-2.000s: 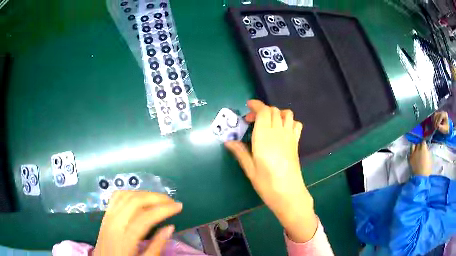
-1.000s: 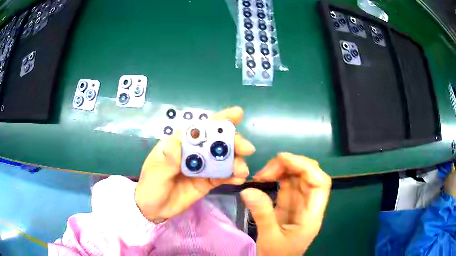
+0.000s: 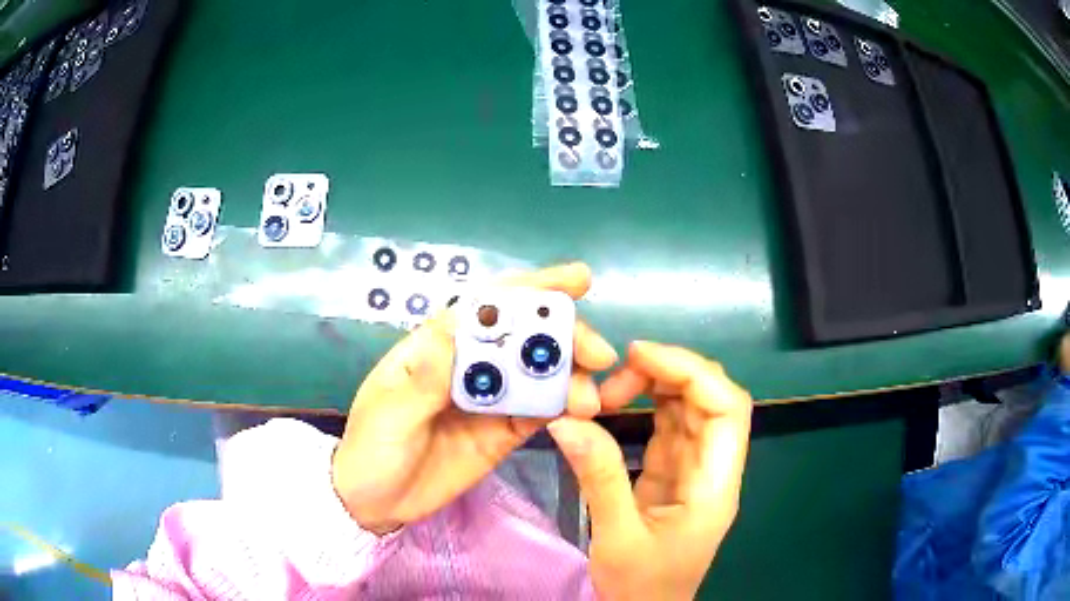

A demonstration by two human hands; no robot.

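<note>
My left hand holds a pale lilac camera lens cover with its lens side up, near the bench's front edge. Two of its lens rings look dark with blue centres; the upper left one looks brownish. My right hand is just right of the cover, fingers curled, thumb and fingertips apart, with nothing visible between them. The thumb tip is close to the cover's lower right corner. A clear ring carrier strip with several black rings lies flat behind my left hand, partly hidden by it.
Two loose covers lie on the green bench at left. Long ring strips lie at the back centre. A crowded black tray is at far left. A black divided tray at right holds several covers. A blue sleeve shows at lower right.
The cover was in my right hand over the bench two seconds ago; my left hand holds it now. Over the last second, both hands and the cover have barely moved.
</note>
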